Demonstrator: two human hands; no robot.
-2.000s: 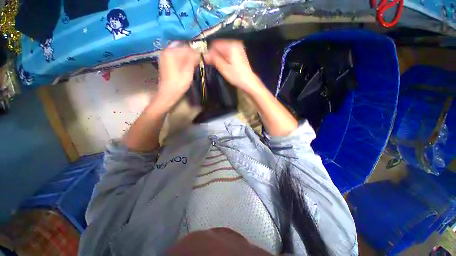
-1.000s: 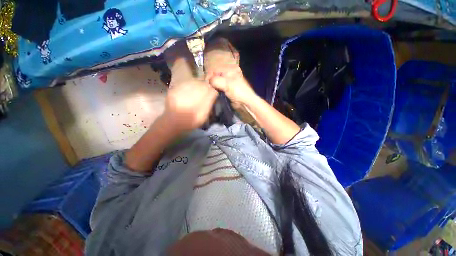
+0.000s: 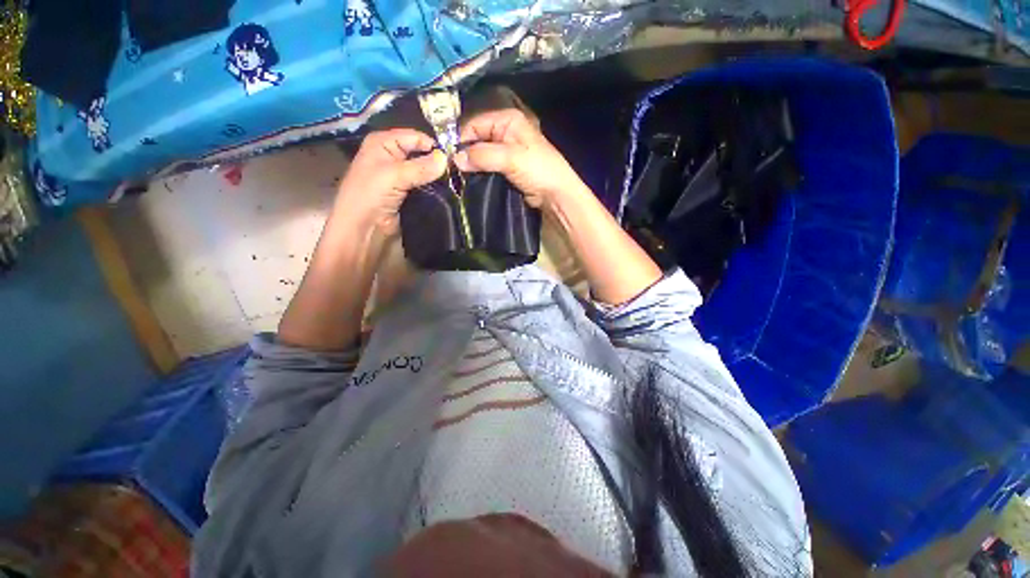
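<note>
A black panel (image 3: 497,220) hangs above my lap, with a thin gold zipper line (image 3: 463,215) down its middle. My left hand (image 3: 395,169) pinches the panel's upper end on the left of the zipper. My right hand (image 3: 508,152) pinches the same end on the right. A small pale upright jig (image 3: 441,107) at the table edge stands just above and between my fingertips. The zipper's top end meets the jig's lower tip. Whether a slider is there is too small to tell.
The blue cartoon-print table cover (image 3: 305,68) spans the top left, with black panels (image 3: 73,45) and a gold pile (image 3: 16,90) on it. Red scissor handles (image 3: 874,20) lie at the upper right. A deep blue bin (image 3: 830,226) with black panels (image 3: 712,169) stands right of my knees.
My hands have moved from close to my lap up to the jig and apart. The panel, bunched under my hands a second ago, now hangs spread with its zipper showing.
</note>
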